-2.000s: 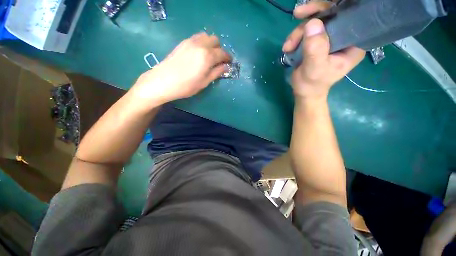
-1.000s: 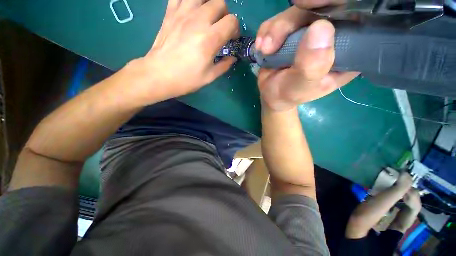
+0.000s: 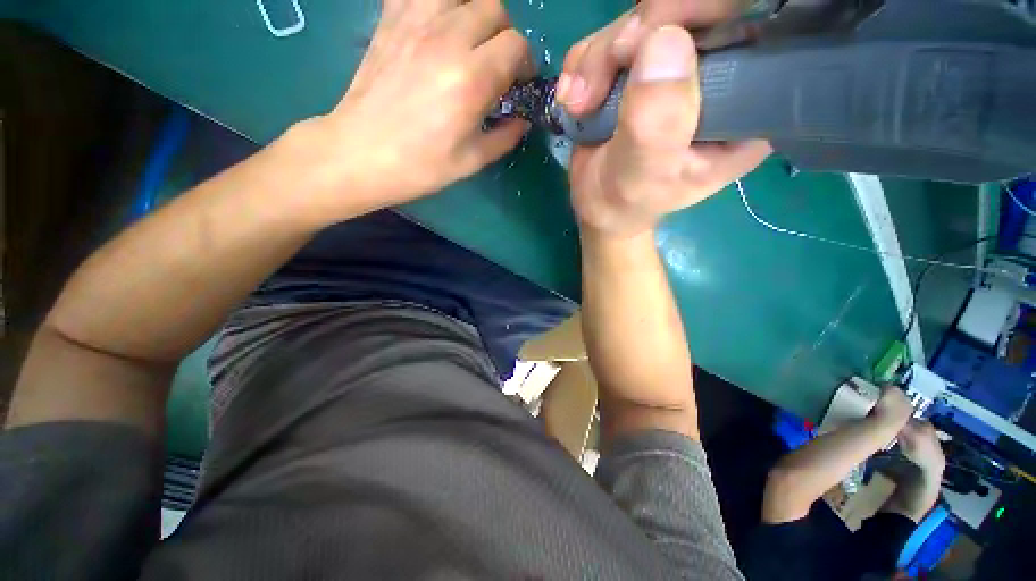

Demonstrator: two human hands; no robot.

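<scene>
My right hand is wrapped around a thick grey electric screwdriver, which lies across the view from the right edge. Its narrow nose points left and meets a small dark circuit board module. My left hand grips the module between thumb and fingers, just above the green bench. The fingers of both hands hide part of the module and the contact spot. Tiny pale specks lie on the bench around the hands.
The green bench has a pale rail along its far side. A whitish frame lies at the top left. A thin white wire curves at the right. An open carton is by my lap. Another person's arms work at lower right.
The screwdriver has swung from apart on the right to the module, and stays there since a second ago. The view has shifted, so the large carton is no longer clear and the other person's arms show.
</scene>
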